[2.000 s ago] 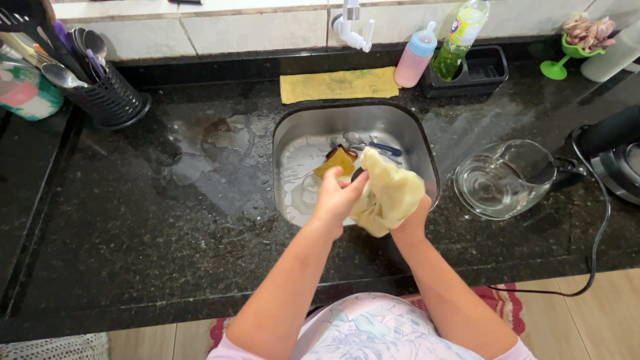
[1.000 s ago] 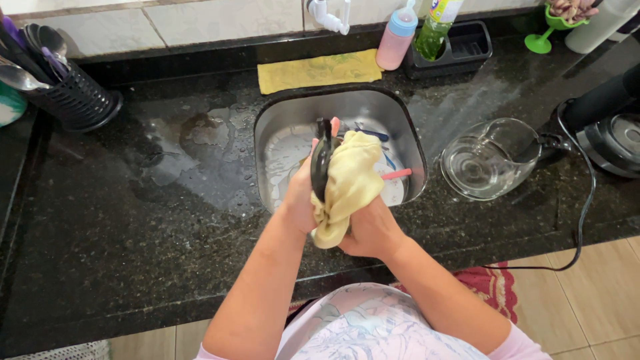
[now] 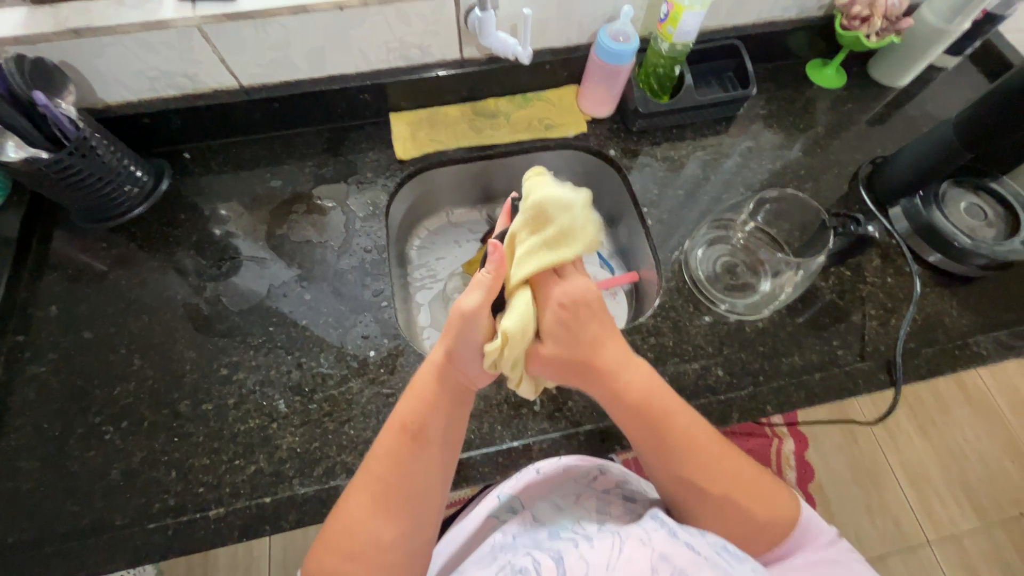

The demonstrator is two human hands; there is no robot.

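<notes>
Over the near part of a steel sink (image 3: 448,192), my left hand (image 3: 472,324) holds a black object (image 3: 499,294), mostly covered, with its thumb raised along it. Pressed against that object is a pale yellow cloth (image 3: 554,224), gripped by my right hand (image 3: 572,320). The cloth drapes up and over the black thing and hangs down between my hands. Below, in the sink, lie a pink-handled utensil (image 3: 618,280), something blue and a yellow item (image 3: 474,262), partly hidden by my hands.
Behind the sink are a faucet (image 3: 500,36), a flat yellow cloth (image 3: 488,124), a baby bottle (image 3: 608,68) and a detergent bottle (image 3: 670,48) in a black caddy (image 3: 720,80). A glass jug (image 3: 744,260) stands right, beside a corded black appliance (image 3: 960,184). A utensil holder (image 3: 108,172) stands left.
The black object showed plainly in my left hand one second ago; now the cloth covers most of it. My right hand has moved up onto the front of the cloth.
</notes>
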